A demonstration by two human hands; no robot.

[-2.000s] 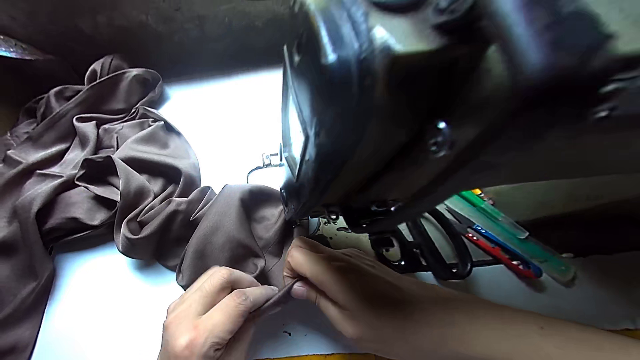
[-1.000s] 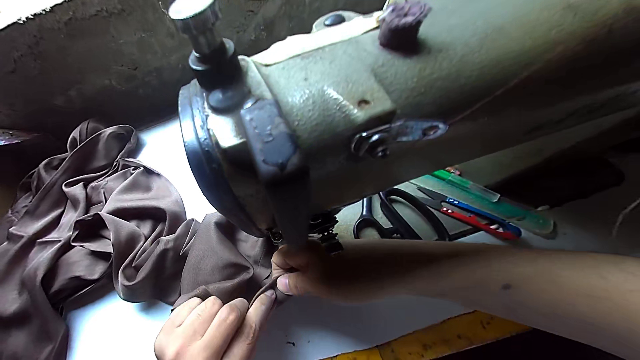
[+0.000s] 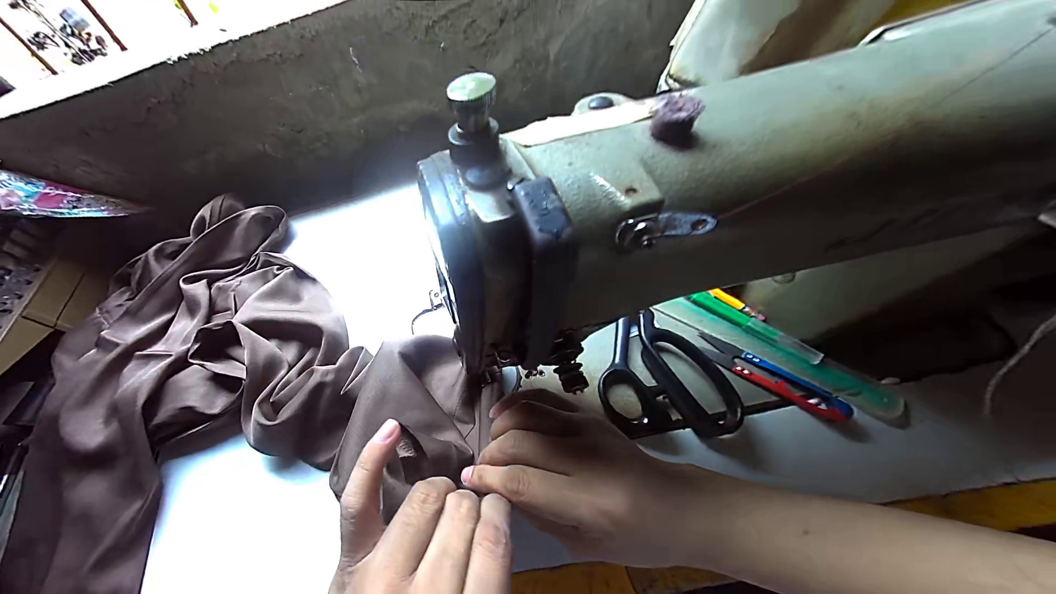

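Observation:
Brown fabric lies bunched over the left of the work surface and runs under the needle area of a sewing machine. My right hand pinches the fabric's edge just in front of the presser foot area, its forearm coming in from the right. Beside it, at the bottom, my left hand holds the same edge, its fingertips close to those of the right hand, with one digit raised over the cloth. The fingertips' undersides and the needle are hidden.
Black-handled scissors lie right of the machine head, near thread snips with red and blue handles and a green ruler. A rough wall stands behind. At the far left is a cardboard box.
One digit of my left hand has lifted off the fabric, and my right hand's fingers have spread along the edge. The view has shifted, showing more of the machine and the wall.

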